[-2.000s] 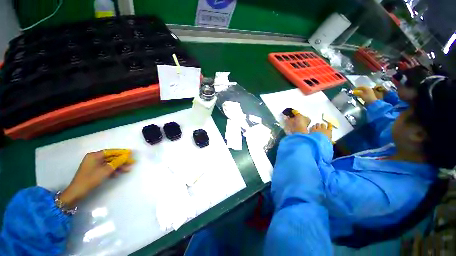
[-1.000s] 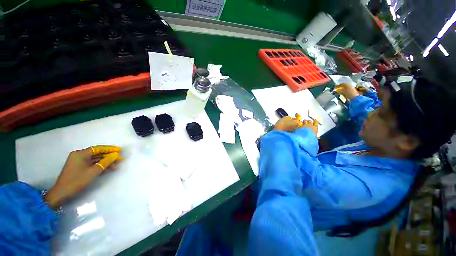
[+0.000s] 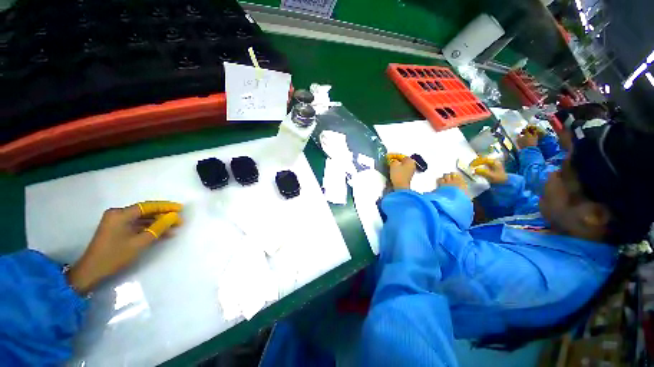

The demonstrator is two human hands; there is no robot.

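My left hand (image 3: 133, 233) is at the left over the white foam sheet (image 3: 57, 201), with yellow finger cots on its thumb and fingers. Its fingertips are a little apart and nothing shows between them. My right hand is not in view. Three black smartwatch bodies lie on the sheet beyond my left hand: one (image 3: 213, 173), another (image 3: 244, 170) close beside it, and a third (image 3: 287, 183) farther right. White wipes (image 3: 244, 283) lie crumpled near the sheet's front edge.
A black foam tray (image 3: 129, 64) on a red tray (image 3: 122, 123) stands back left, with a paper label (image 3: 257, 93). A dispenser bottle (image 3: 295, 132) and used wipes (image 3: 335, 179) are right. A person in blue (image 3: 502, 265) works beside a red pocketed tray (image 3: 439, 97).
The view has shifted slightly. My left hand stays over the sheet, its thumb and finger a little farther apart. The neighbour's near hand has moved off the black part on their sheet.
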